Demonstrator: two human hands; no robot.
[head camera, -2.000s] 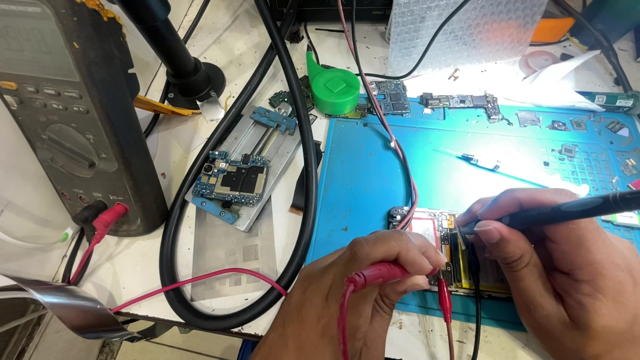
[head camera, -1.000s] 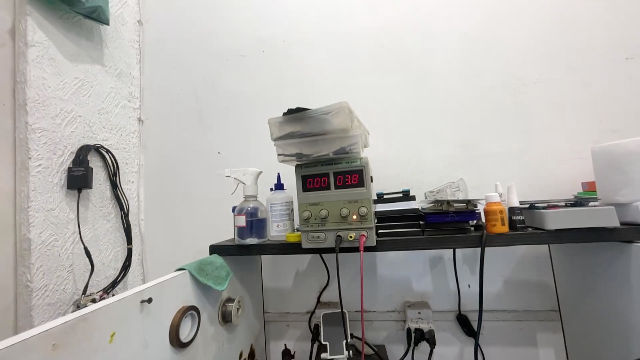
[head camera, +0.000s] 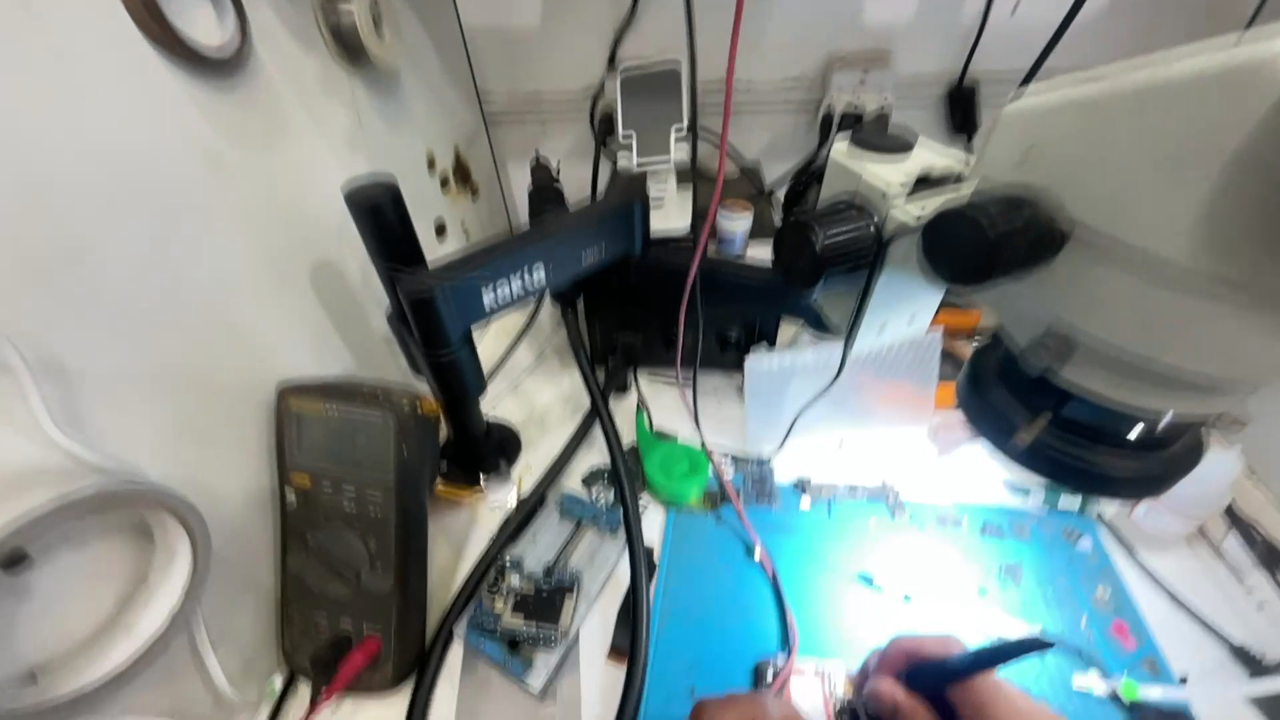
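At the bottom edge, my right hand (head camera: 945, 680) holds a dark pen-shaped tool (head camera: 985, 665), blurred, over a circuit board (head camera: 815, 690) on the blue work mat (head camera: 700, 590). Only the top of my left hand (head camera: 745, 708) shows, left of the right one; what its fingers do is cut off. Red and black leads (head camera: 760, 560) run down to the board. Left of the mat, another circuit board (head camera: 530, 600) sits in a metal holder (head camera: 575, 640). A digital multimeter (head camera: 350, 530) with a red probe plug (head camera: 355, 660) stands farther left.
A microscope head (head camera: 1085, 410) overhangs the mat's right side. A black jointed arm (head camera: 540, 265) stands behind the multimeter. A thick black cable (head camera: 632, 560) loops beside the board holder. A green round dispenser (head camera: 675, 470) lies at the mat's back left corner.
The view has swung down from the wall shelf and power supply to the bench. Two seconds ago, both hands showed more fully, the left with red clip leads.
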